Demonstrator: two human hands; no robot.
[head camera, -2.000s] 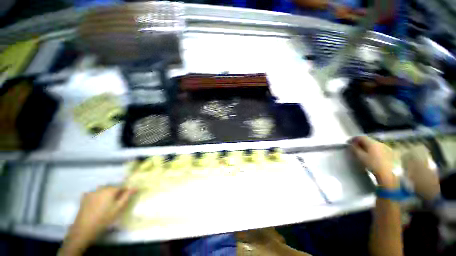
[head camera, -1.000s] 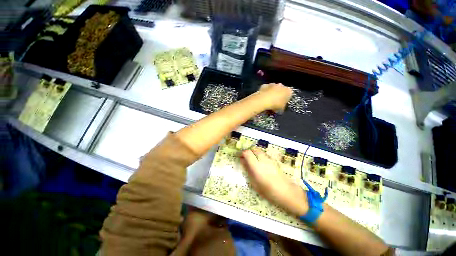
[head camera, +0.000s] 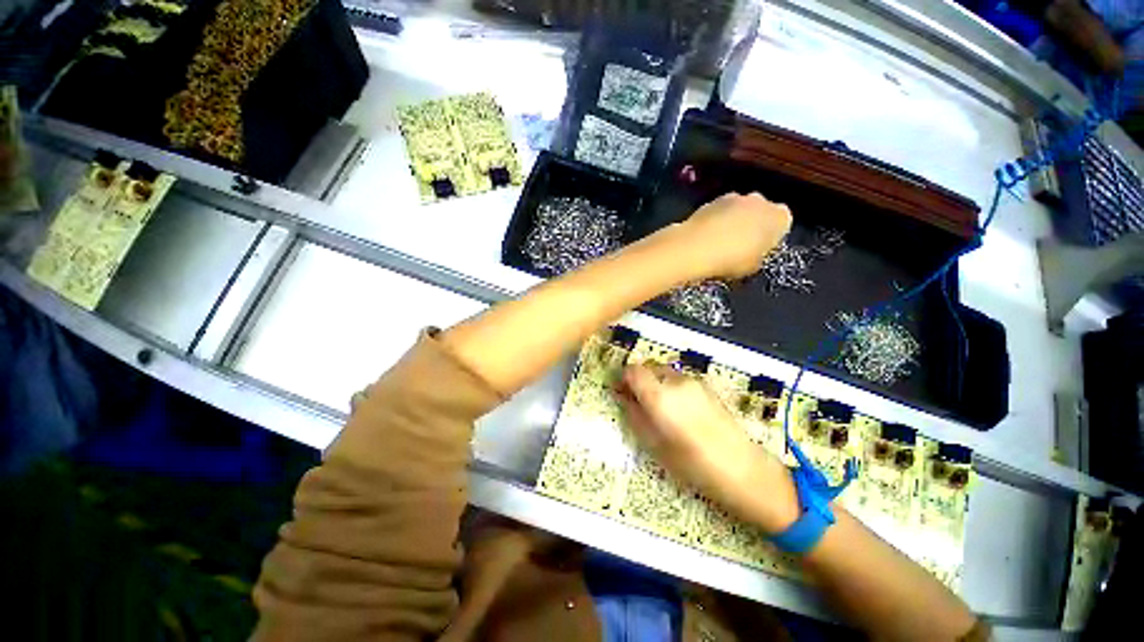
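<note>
The cream circuit board panel (head camera: 587, 454) lies on the rails in front of me, with black parts along its far edge. My right hand (head camera: 684, 420), with a blue wrist strap (head camera: 813, 514), has its fingertips down at the panel's left part. My left hand (head camera: 743, 236) is over the black tray (head camera: 784, 329), at the middle heap of small silvery components (head camera: 788, 266). Its fingers are bent and partly hidden. Whether either hand holds a component cannot be seen. Two more silvery heaps lie in the tray.
A small black bin (head camera: 571, 232) of components adjoins the tray's left end. A separate board (head camera: 459, 146), a dark bag (head camera: 621, 107) and a deep bin of orange-yellow parts (head camera: 232, 75) are beyond the rail (head camera: 414, 266). Another board (head camera: 100, 232) lies left. A coiled blue cord crosses the tray.
Since two seconds ago, my left hand has gone from the panel's left end to the tray, and my right hand from the right onto the panel. Over the last second, both hands have kept nearly the same places.
</note>
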